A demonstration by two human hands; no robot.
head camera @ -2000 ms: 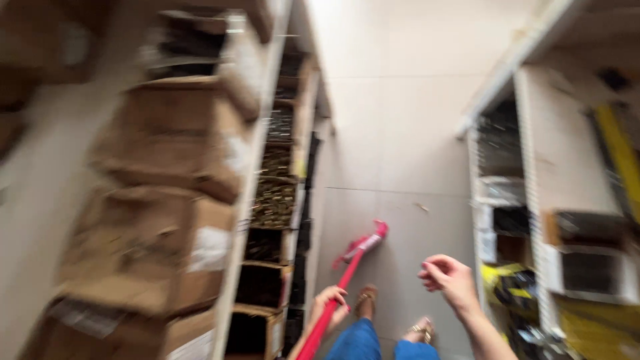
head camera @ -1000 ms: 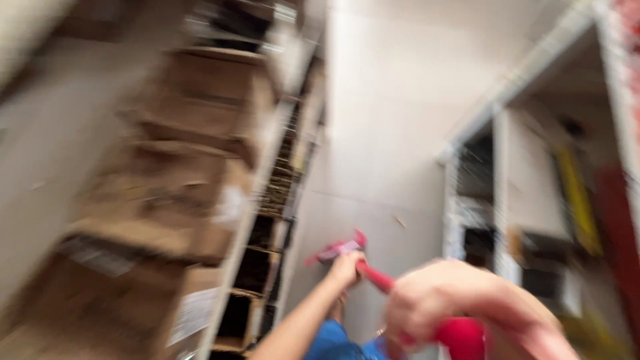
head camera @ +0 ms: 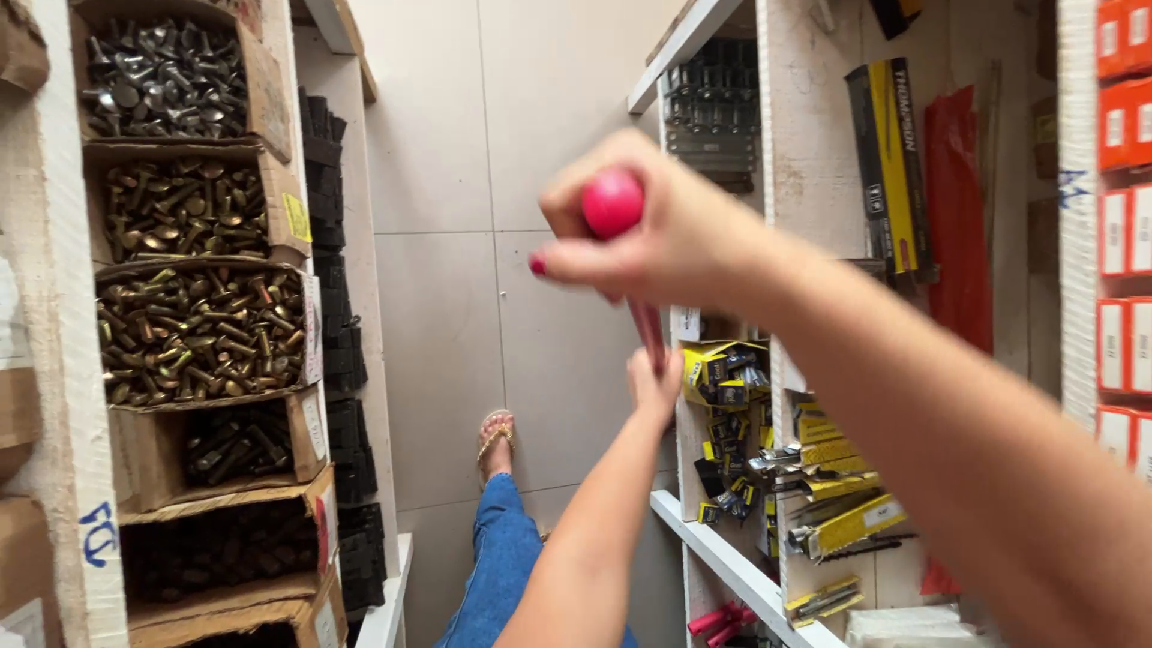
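Note:
A long pinkish-red handle (head camera: 650, 328) stands steeply between my hands, its rounded pink end toward the camera. My right hand (head camera: 621, 216) is closed around the upper part, just below that end. Lower down, my left hand (head camera: 654, 382) grips the same handle beside the right-hand shelf. The handle's far end is hidden behind my left hand and forearm. My foot in a sandal (head camera: 496, 441) rests on the tiled floor (head camera: 432, 360).
At left, shelves hold cardboard boxes of bolts (head camera: 202, 333) and black parts (head camera: 342, 315). At right, a shelf with a white wooden edge (head camera: 720, 558) holds small yellow-and-black packets (head camera: 729, 373), a yellow-and-black box (head camera: 891, 162) and orange-and-white boxes (head camera: 1114, 229).
Two seconds ago my right hand was off the handle; now it grips the upper end. The handle has swung toward the right shelf and stands steeper. The view has shifted.

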